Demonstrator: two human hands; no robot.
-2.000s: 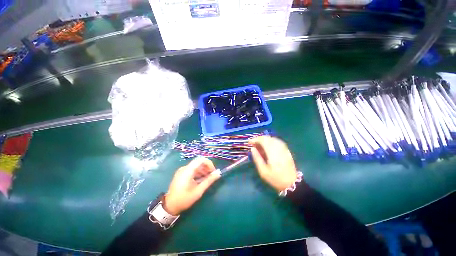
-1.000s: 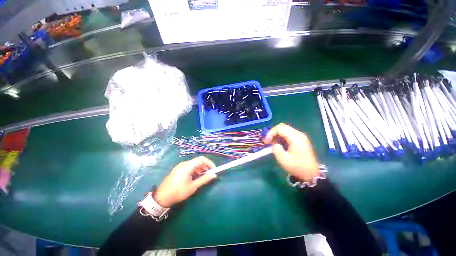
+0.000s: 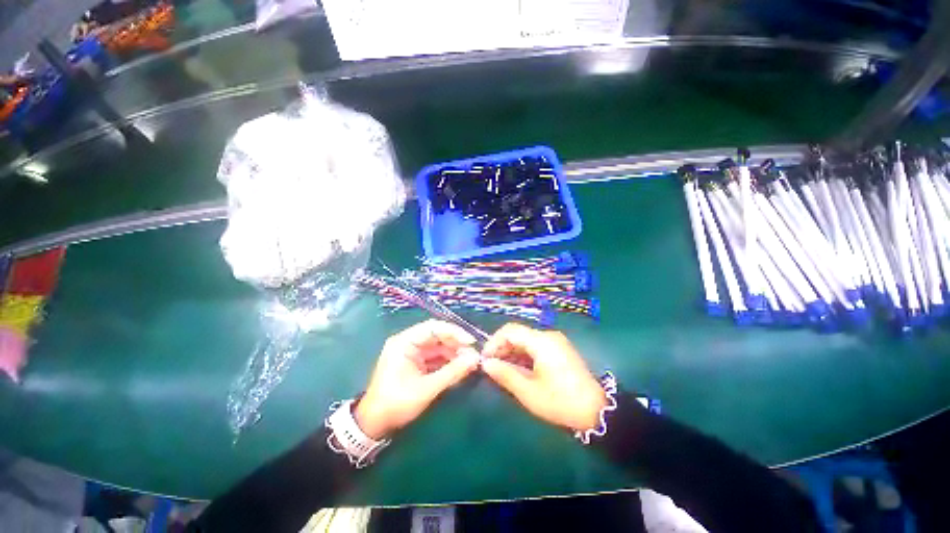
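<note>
My left hand (image 3: pixel 420 377) and my right hand (image 3: pixel 547 377) meet fingertip to fingertip in front of the wire pile. They pinch thin wire strands (image 3: pixel 443 310), which run from the fingertips up and left. The pinched ends are too small to make out. A small white and blue piece (image 3: pixel 653 404) shows beside my right wrist; the rest of it is hidden. Wire leads (image 3: pixel 490 283) lie fanned below the blue bin, their blue connectors (image 3: pixel 578 281) to the right.
The blue parts bin (image 3: pixel 446 238) holds black parts. A clear bag of white sleeves (image 3: pixel 307 193) stands left, its crinkled end trailing forward. Sleeved assemblies (image 3: pixel 823 245) lie in a row at right. Coloured patches (image 3: pixel 26 307) lie far left. A printed sheet (image 3: pixel 469 26) hangs behind the rail.
The white sleeve held between my hands a second ago is no longer visible there. My right hand has moved left and down to meet my left. More blue connectors on the pile are uncovered.
</note>
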